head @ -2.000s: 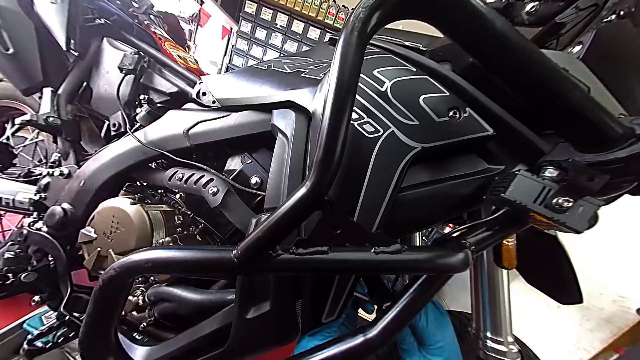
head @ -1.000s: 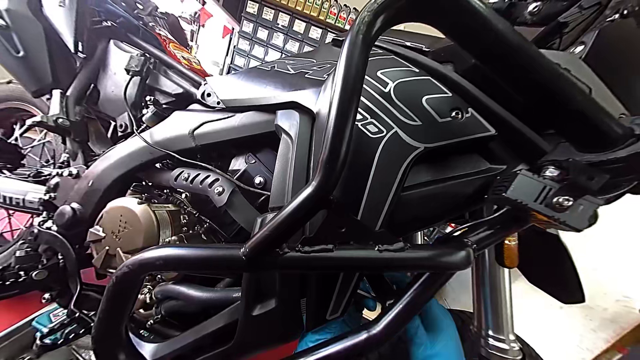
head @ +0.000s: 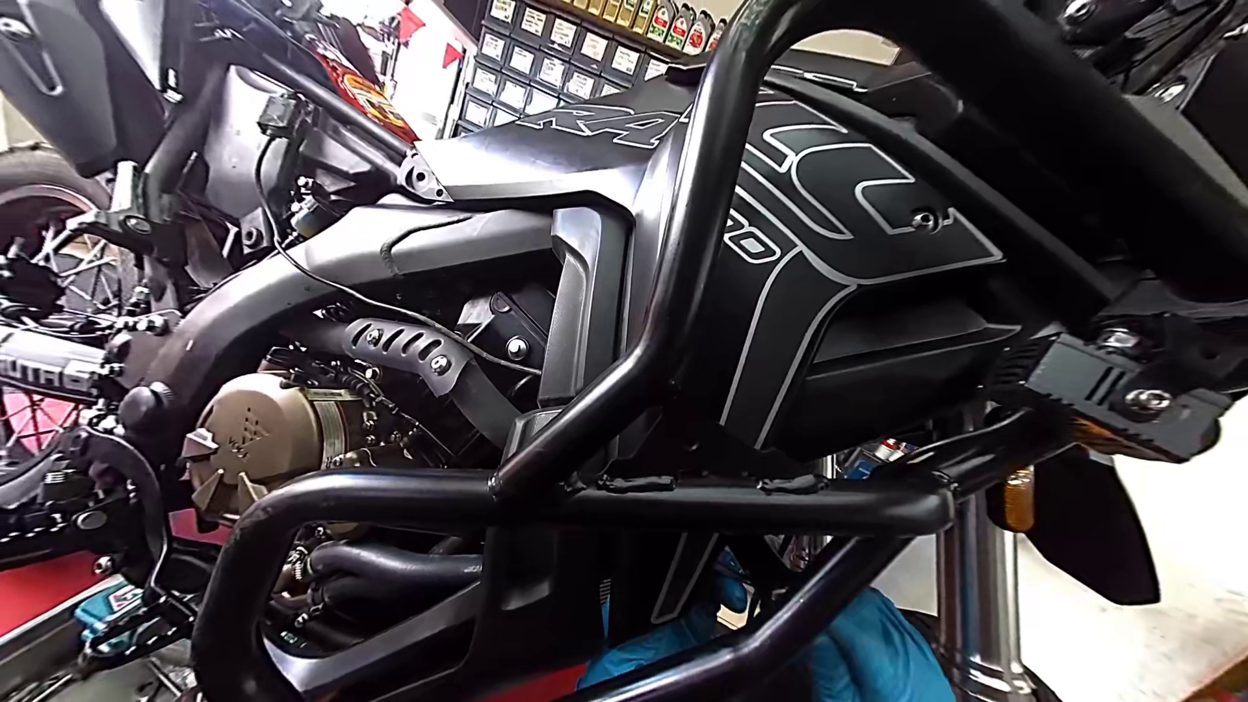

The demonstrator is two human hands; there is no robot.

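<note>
Both my hands wear blue gloves and are low in the picture, behind the black tubular crash bar [head: 419, 497] of a motorcycle. My left hand [head: 648, 648] is at the lower edge of the dark side fairing [head: 868, 390], its fingers partly hidden by the bar and panel. My right hand [head: 873, 648] is just right of it, behind the slanting lower tube, mostly covered. What either hand holds cannot be seen. Left of them are the bronze-coloured engine cover [head: 253, 434] and a black hose [head: 390, 565].
An auxiliary light [head: 1121, 385] is clamped on the bar at the right, above a fork tube [head: 980, 585] and an orange reflector [head: 1017, 497]. Labelled parts drawers [head: 546, 68] and bottles [head: 663, 19] stand behind. A teal tool [head: 107, 609] lies at lower left, below a spoked wheel [head: 73, 234].
Behind the crash bar, my gloved hands have shifted slightly; they stay low beside the fairing. The motorcycle parts look unchanged.
</note>
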